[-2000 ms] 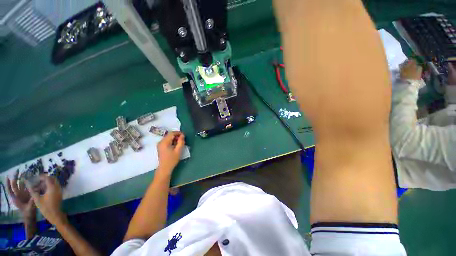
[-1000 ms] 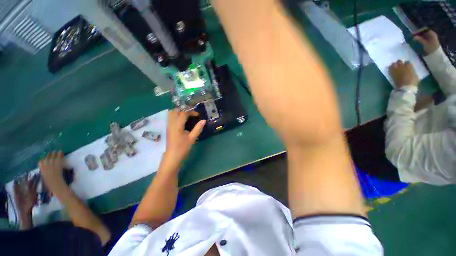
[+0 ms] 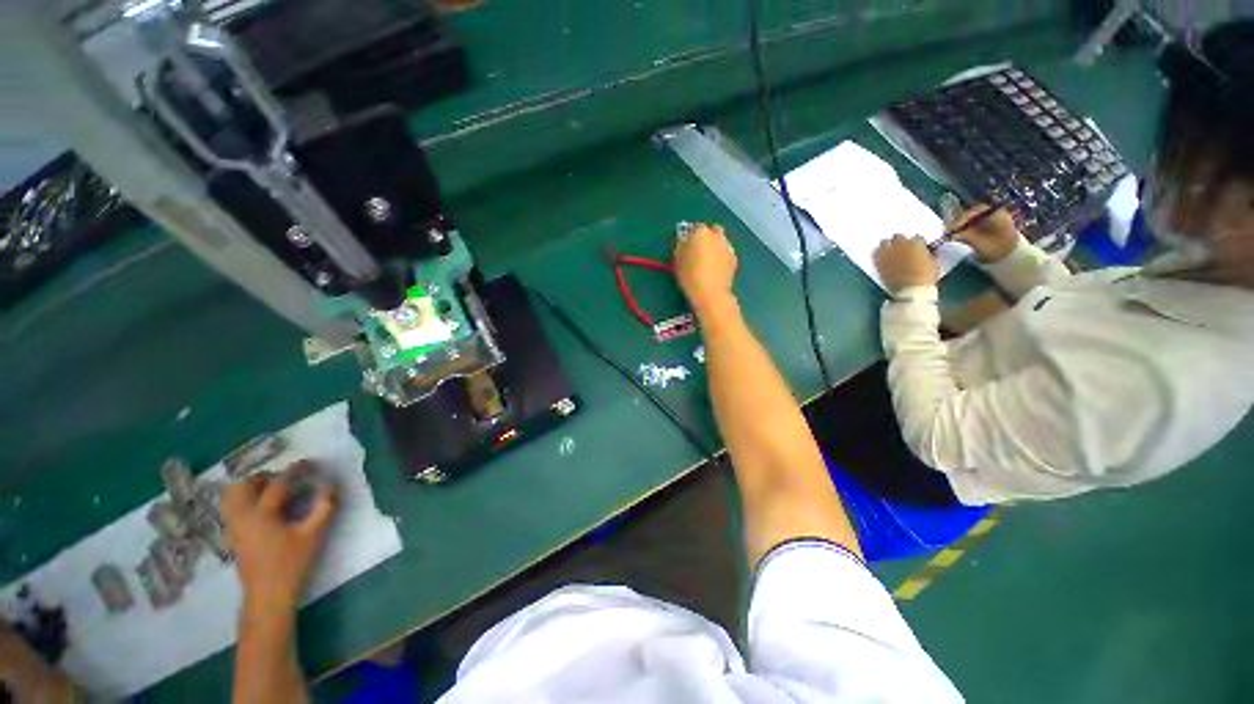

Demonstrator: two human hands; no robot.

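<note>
My left hand [image 3: 279,530] is over the white paper at the left, its fingers around a blurred grey module [image 3: 303,498] at the right side of a group of silver-grey modules [image 3: 176,530]. My right hand [image 3: 707,264] is on the bench beside red-handled nippers [image 3: 627,292]; a small silvery bit shows at its fingertips, but its grip is unclear. A striped module [image 3: 674,327] lies below the nippers. The press fixture [image 3: 420,330] stands between my hands, its head above a black base. The brass-brown nest [image 3: 484,395] shows no silver module.
A black cable [image 3: 619,365] runs from the fixture to the bench edge, passing white scraps [image 3: 664,374]. Another cable [image 3: 798,261] hangs near a clear sleeve [image 3: 750,193]. A person in a light jacket [image 3: 1059,378] writes on a white sheet [image 3: 846,200]. A black gridded tray [image 3: 1011,138] lies beyond.
My view has swung right. My left hand has left the fixture and moved back over the modules. My right arm has come down from the press to the nippers. The silver module is gone from the nest.
</note>
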